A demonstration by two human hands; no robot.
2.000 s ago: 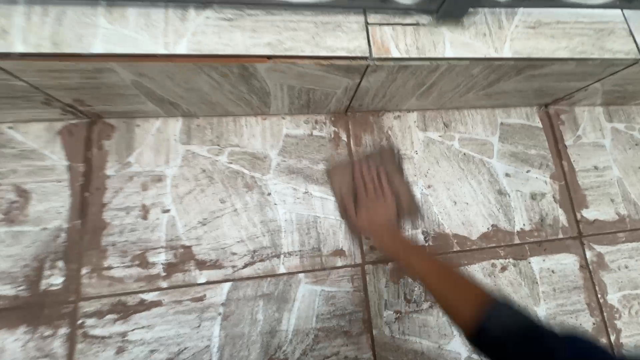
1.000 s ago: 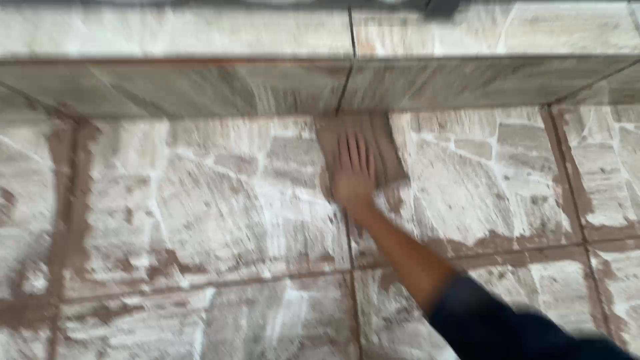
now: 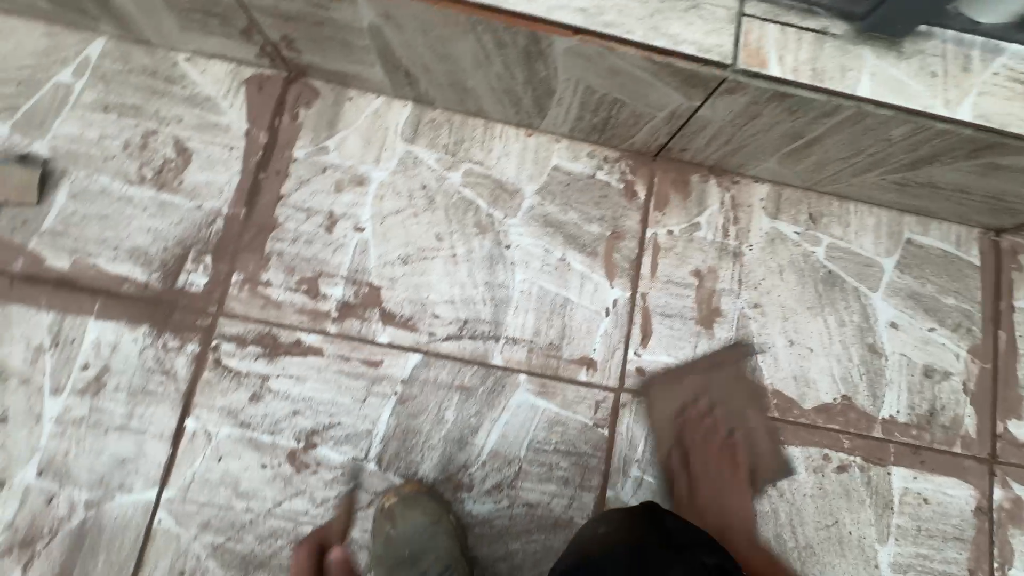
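Under the fingers of my right hand (image 3: 708,464) lies a flat brownish pad or sponge (image 3: 720,400), pressed on the stone-patterned floor tiles (image 3: 456,248) just right of a joint. My left hand (image 3: 324,552) is at the bottom edge, partly cut off, closed around a thin tool (image 3: 350,500) whose kind is too blurred to tell. Reddish-brown grout (image 3: 260,184) fills the joints and is smeared over the tile edges.
A tiled step (image 3: 520,72) runs along the top, with a dark object (image 3: 896,16) on it at the upper right. A small block (image 3: 20,180) lies at the left edge. A worn shoe (image 3: 420,528) and a dark rounded form (image 3: 644,544) are at the bottom.
My right hand and the pad have moved from beside the step down to the lower joint. My left hand has come into view with the thin tool. The view has tilted.
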